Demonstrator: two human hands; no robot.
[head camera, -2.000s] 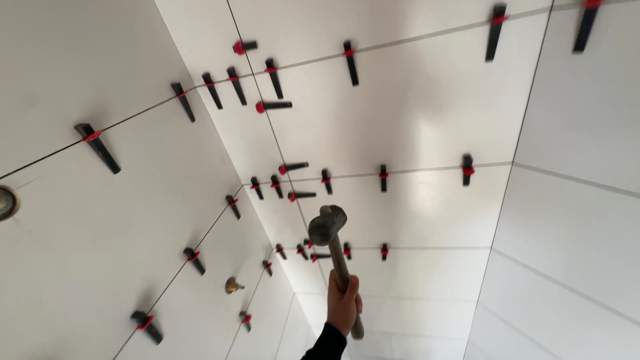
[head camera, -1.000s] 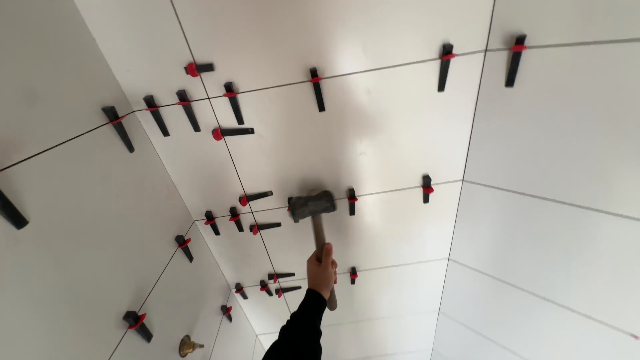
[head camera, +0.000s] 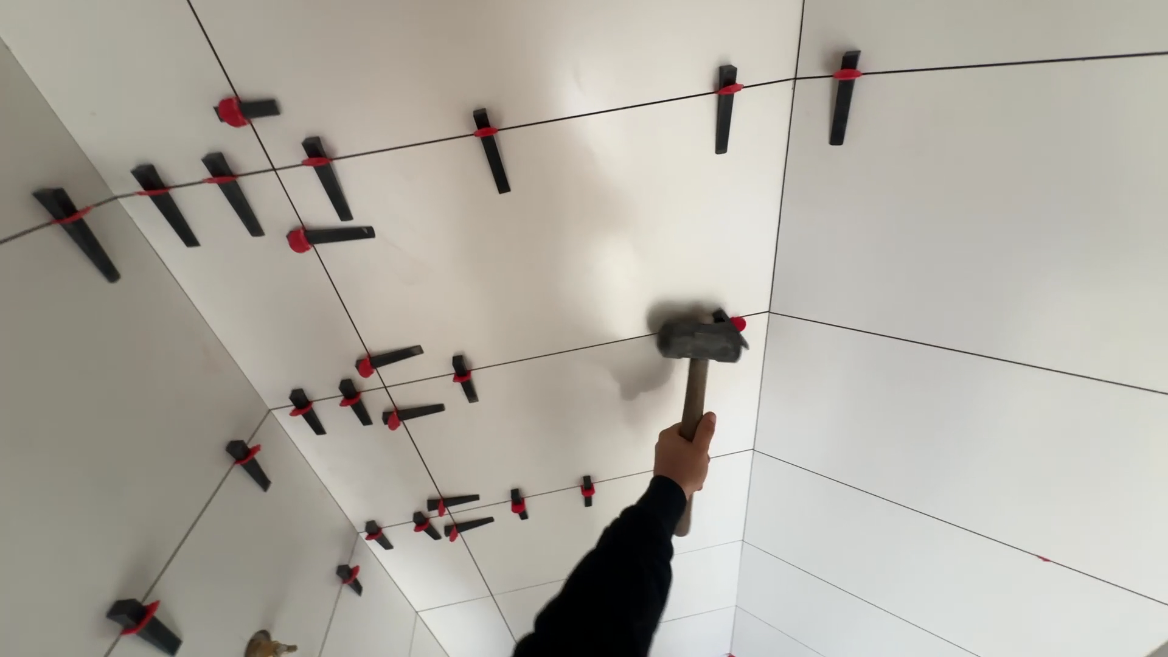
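Observation:
My left hand, in a black sleeve, is closed around the wooden handle of a rubber mallet. The mallet's dark head is raised at a joint between large pale tiles, just left of the corner line. It partly covers a black wedge in a red tile-leveling clip, so their contact cannot be told. Left along the same joint is another black wedge in a red clip. My right hand is out of view.
More black wedges in red clips stand along the joints, among them one at upper right and one at upper middle. A brass-coloured fitting projects from the left wall. A small red piece sits in a right-wall joint.
My left hand has moved the mallet right along the tile joint, from near one wedge to the wedge by the corner. That wedge stood across the joint earlier and now looks tilted, partly hidden.

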